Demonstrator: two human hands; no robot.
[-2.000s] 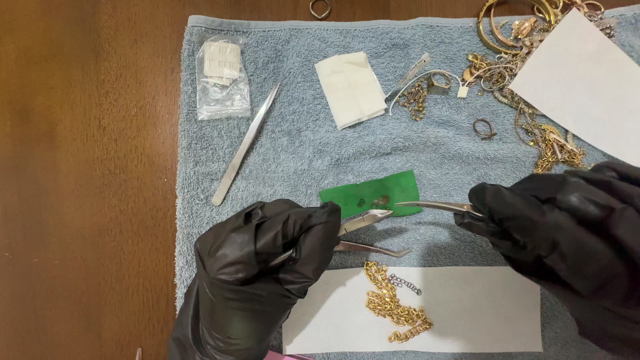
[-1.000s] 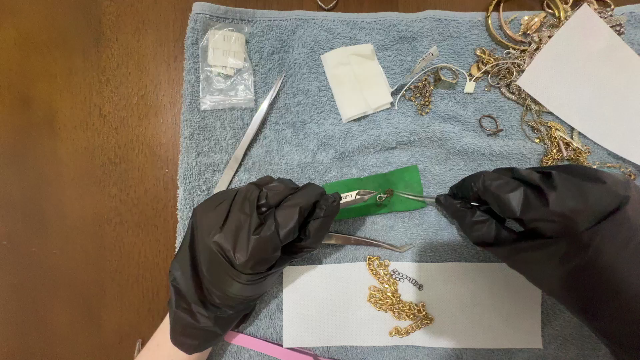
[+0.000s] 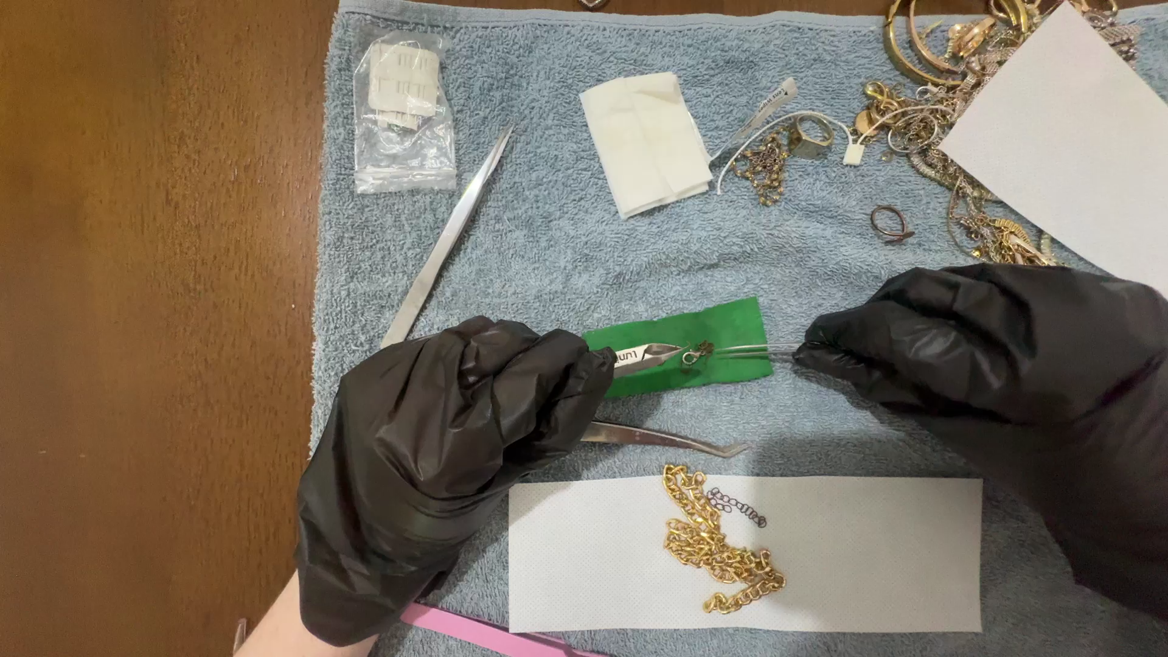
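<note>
My left hand point(image 3: 456, 465), in a black glove, is closed on metal tweezers point(image 3: 646, 359) that bear writing. Their tip meets a small lobster clasp point(image 3: 693, 356) over a green cloth strip point(image 3: 735, 319). From the right, my gloved right hand point(image 3: 967, 383) grips thin-tipped tweezers point(image 3: 753, 349) pointing at the same clasp. Whether either pair pinches it cannot be told. Bent-tip tweezers point(image 3: 675, 440) lie partly under the left hand. Below, a gold-coloured chain point(image 3: 721, 552) and a short dark chain point(image 3: 737, 507) rest on a white strip point(image 3: 894, 557).
A blue towel point(image 3: 547, 265) covers much of the wooden table point(image 3: 137, 319). On it are straight tweezers point(image 3: 452, 237), a clear plastic bag point(image 3: 406, 151), folded white cloth point(image 3: 643, 146), a ring point(image 3: 809, 137), a twisted dark ring point(image 3: 889, 223), piled jewellery point(image 3: 985, 68) and a white sheet point(image 3: 1081, 137). A pink item point(image 3: 493, 631) lies below.
Both hands' tweezers have come down over the green strip, with their tips closer together at the small clasp. The left hand has shifted slightly; the gold-coloured chain remains on the white strip.
</note>
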